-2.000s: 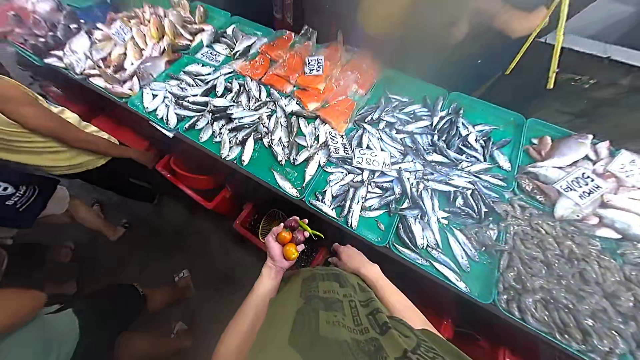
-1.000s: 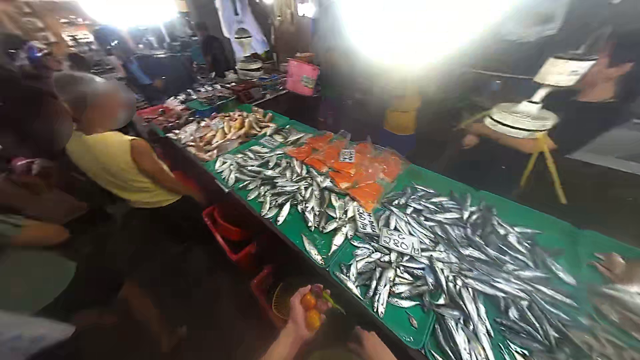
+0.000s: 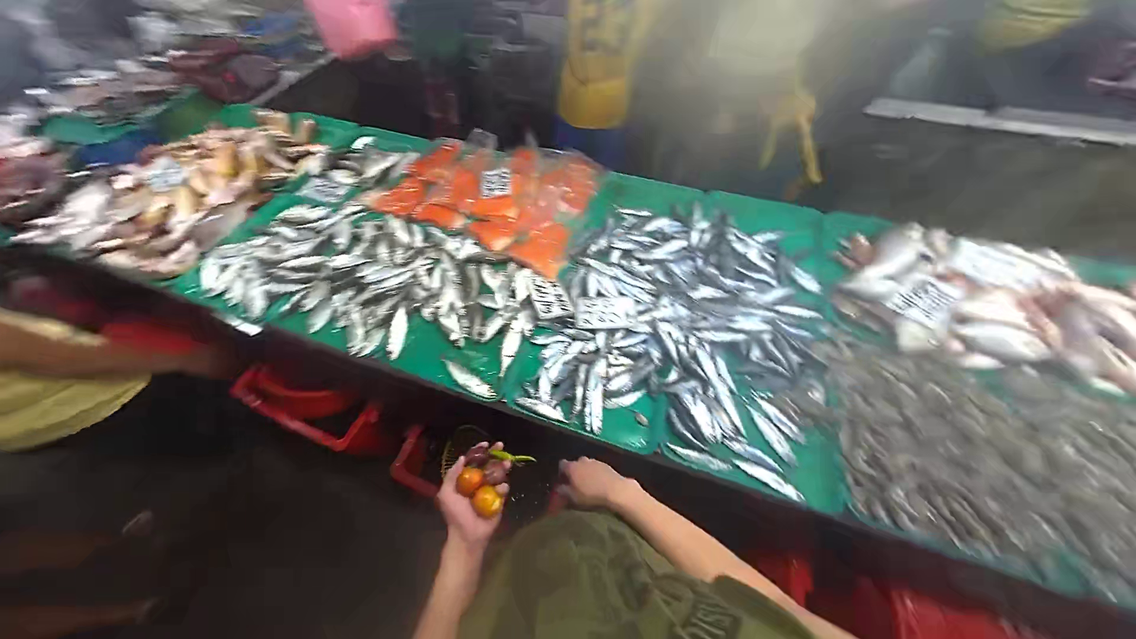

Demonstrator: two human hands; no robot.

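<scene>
My left hand [image 3: 469, 513] is palm up in front of the stall, holding two orange-yellow round fruits [image 3: 479, 493], small purplish-red onions or shallots [image 3: 493, 470] and a green chili pepper [image 3: 513, 457]. To its right, my right hand [image 3: 590, 484] is low by the stall's front edge, fingers curled; whether anything is in it cannot be told. Above both hands, piles of small silvery fish [image 3: 612, 382] lie on green trays [image 3: 635, 430]. Bagged orange salmon pieces [image 3: 488, 209] sit behind them.
Grey shrimp [image 3: 958, 461] and larger pale fish [image 3: 1003, 302] lie at right, with more fish [image 3: 195, 195] at left. Red plastic bins [image 3: 306, 408] stand under the stall. A person in yellow [image 3: 71, 382] reaches in from the left. Blurred people stand behind the stall.
The view has swung up and back down. My left hand still holds the fruits, onions and pepper. My right hand stays near the stall's front edge.
</scene>
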